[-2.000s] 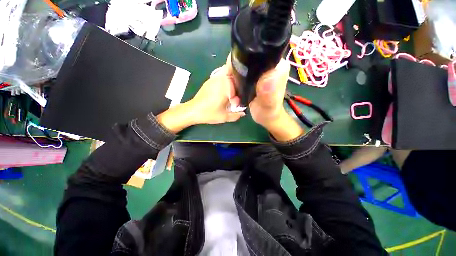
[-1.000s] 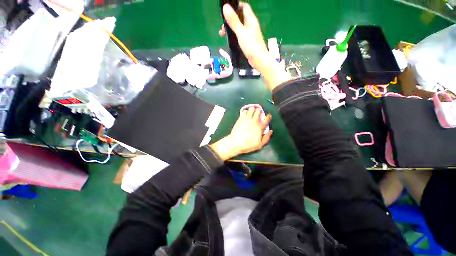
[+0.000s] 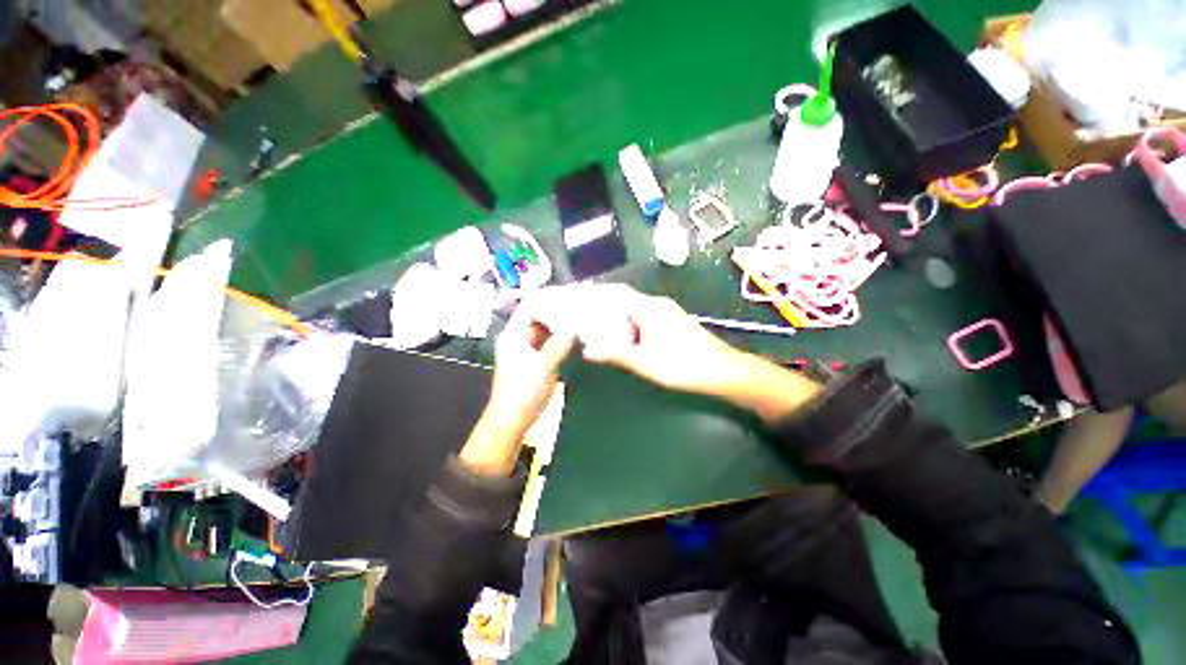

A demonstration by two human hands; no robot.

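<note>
My left hand (image 3: 527, 364) and my right hand (image 3: 670, 348) meet over the bench's middle, fingers closed around a small white housing (image 3: 562, 309). It is washed out and mostly covered by the fingers; its pink loop cannot be made out. Just beyond my left hand lie white back covers (image 3: 436, 301) and an open pink housing with a green board and blue block (image 3: 518, 260). The black electric screwdriver (image 3: 436, 146) hangs beyond them, untouched.
Black foam sheet (image 3: 384, 448) at left. Black rectangular device (image 3: 589, 224), pen-like tool (image 3: 744, 325), tangled pink frames (image 3: 819, 266), green-tipped bottle (image 3: 809, 153) and black tray (image 3: 923, 98) lie beyond and right. A single pink frame (image 3: 979, 344) lies nearer; another person's arm (image 3: 1086, 455) shows at right.
My right hand has let go of the screwdriver and come back to my left hand. My left hand has lifted the housing off the bench. The view has turned and shifted.
</note>
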